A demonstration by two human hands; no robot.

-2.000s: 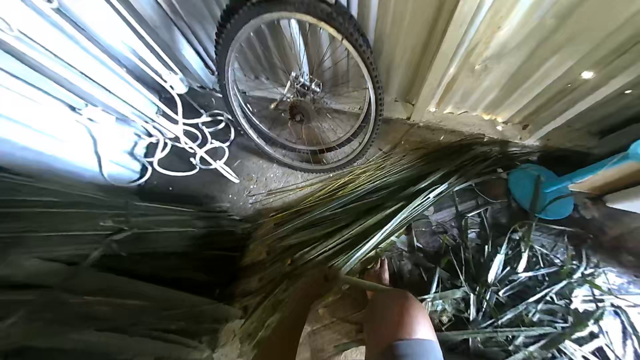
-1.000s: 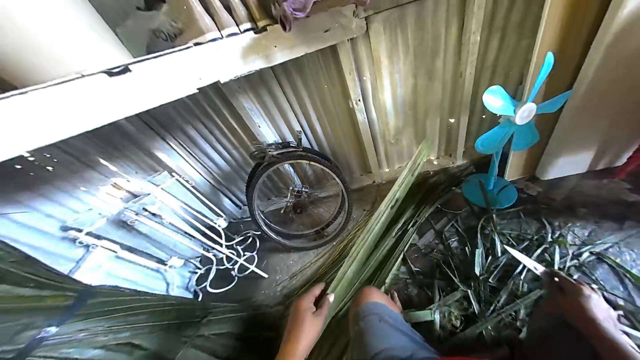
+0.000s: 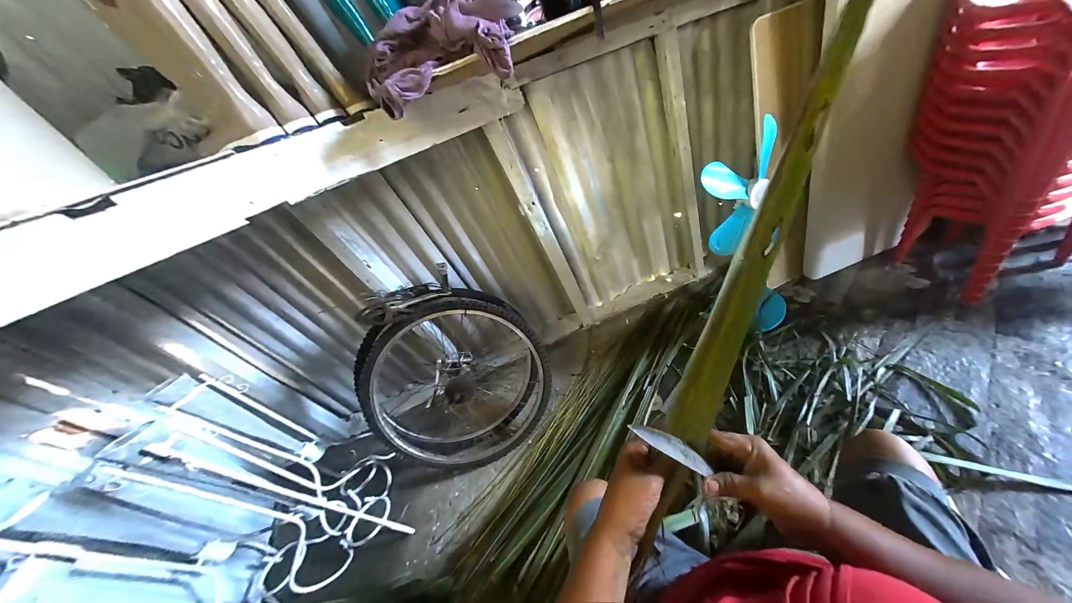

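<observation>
A long green palm frond or leaf bundle [image 3: 727, 335] rises from my lap toward the upper right. Around its lower end my left hand [image 3: 634, 490] is closed. My right hand [image 3: 758, 481] is beside the stalk, gripping a knife whose pale blade [image 3: 670, 448] lies across it, tip to the left; the handle is hidden. Long thin leaf strips [image 3: 569, 435] lie in a pile on the floor beyond my left knee. Shorter cut leaf pieces [image 3: 804, 394] are scattered to the right.
Bicycle wheels [image 3: 456, 381] lean against the corrugated metal wall. White metal racks with looped cord [image 3: 327, 502] are at lower left. A turquoise fan [image 3: 737, 188] stands partly behind the leaf. Stacked red plastic chairs [image 3: 992, 126] are at upper right; a purple cloth [image 3: 431, 50] hangs from the ledge.
The knife, out at the right one second ago, is now across the leaf near my left hand. The leaf stands higher in front of me. The view has swung toward the right.
</observation>
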